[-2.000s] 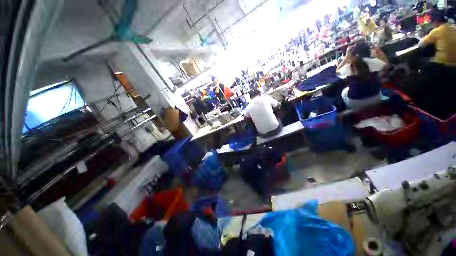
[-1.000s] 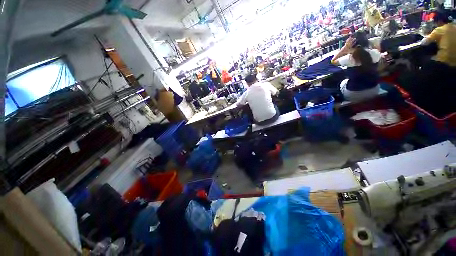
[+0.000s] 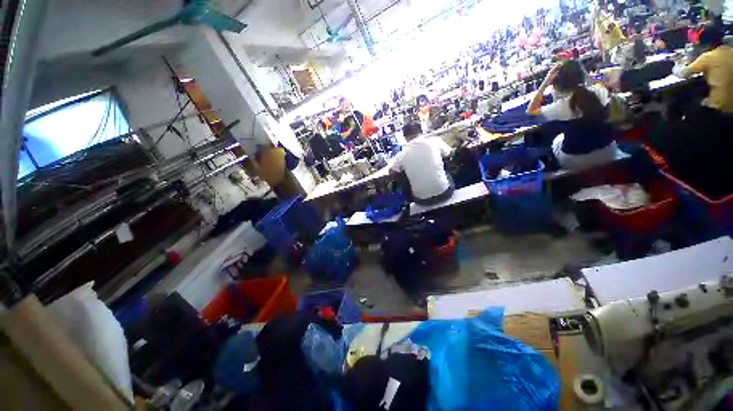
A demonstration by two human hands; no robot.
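Note:
Neither of my hands is in view. Nearest in front of me, a crumpled bright blue plastic bag [image 3: 490, 365] lies on a sewing table [image 3: 526, 323] with a brown wooden section. Black cloth bundles [image 3: 293, 365] lie left of the bag, one with a small white tag. A rounded dull-blue cloth item [image 3: 235, 361] is at their left. A cream industrial sewing machine [image 3: 663, 317] stands right of the bag. A pale ring, perhaps a tape roll [image 3: 587, 388], is beside it.
A white sack [image 3: 95, 333] and a tan board [image 3: 56, 345] are at lower left. Orange [image 3: 249, 299], blue [image 3: 513, 177] and red [image 3: 639, 205] crates with cloth stand on the floor. Three seated people, in white [image 3: 424, 167], dark-and-white [image 3: 585, 128] and yellow [image 3: 715, 76] tops, are at the far tables.
The camera view has shifted and tilted slightly. The seated person in the dark-and-white top had both arms raised to the head earlier; now one raised arm shows. The bag and bundles have not visibly moved.

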